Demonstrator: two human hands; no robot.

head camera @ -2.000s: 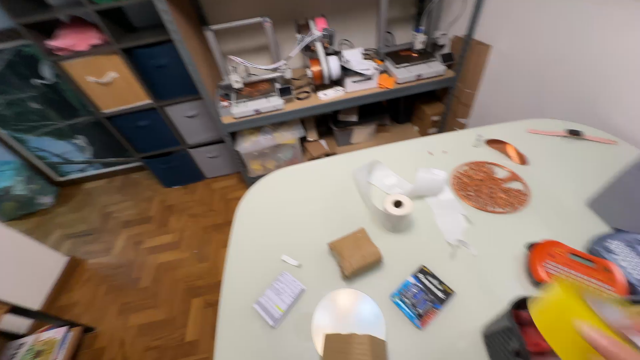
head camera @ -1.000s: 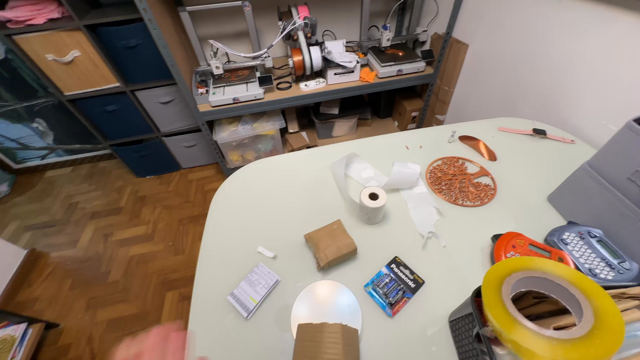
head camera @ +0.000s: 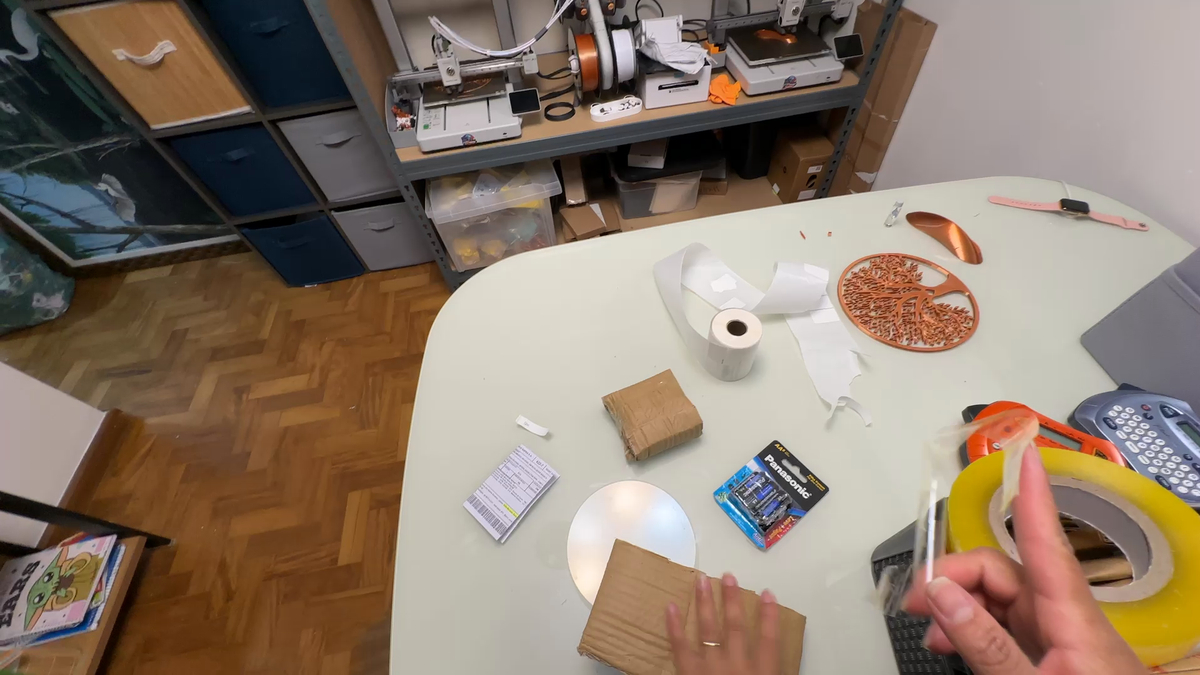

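Note:
My left hand (head camera: 727,626) lies flat, fingers spread, on a brown corrugated cardboard piece (head camera: 639,600) at the table's near edge. The cardboard partly covers a round pale shiny disc (head camera: 630,530). My right hand (head camera: 1012,581) holds a strip of clear tape (head camera: 933,516) between thumb and fingers, its index finger raised. Behind that hand, a big yellow roll of packing tape (head camera: 970,506) rests on a black basket (head camera: 895,553). A small cardboard-wrapped parcel (head camera: 653,415), a folded printed label (head camera: 511,492) and a Panasonic battery pack (head camera: 772,494) lie beyond the disc.
A label roll (head camera: 734,345) with loose backing paper (head camera: 820,347), a copper-coloured tree disc (head camera: 907,302), a curved copper piece (head camera: 947,237) and a smartwatch (head camera: 1073,207) lie farther back. Orange (head camera: 1050,433) and blue-grey (head camera: 1139,436) label makers stand right. Behind is a shelf (head camera: 619,127) with 3D printers.
My left hand has come onto the cardboard. My right hand, out of view a second ago, is now in front of the yellow roll with clear tape between its fingers.

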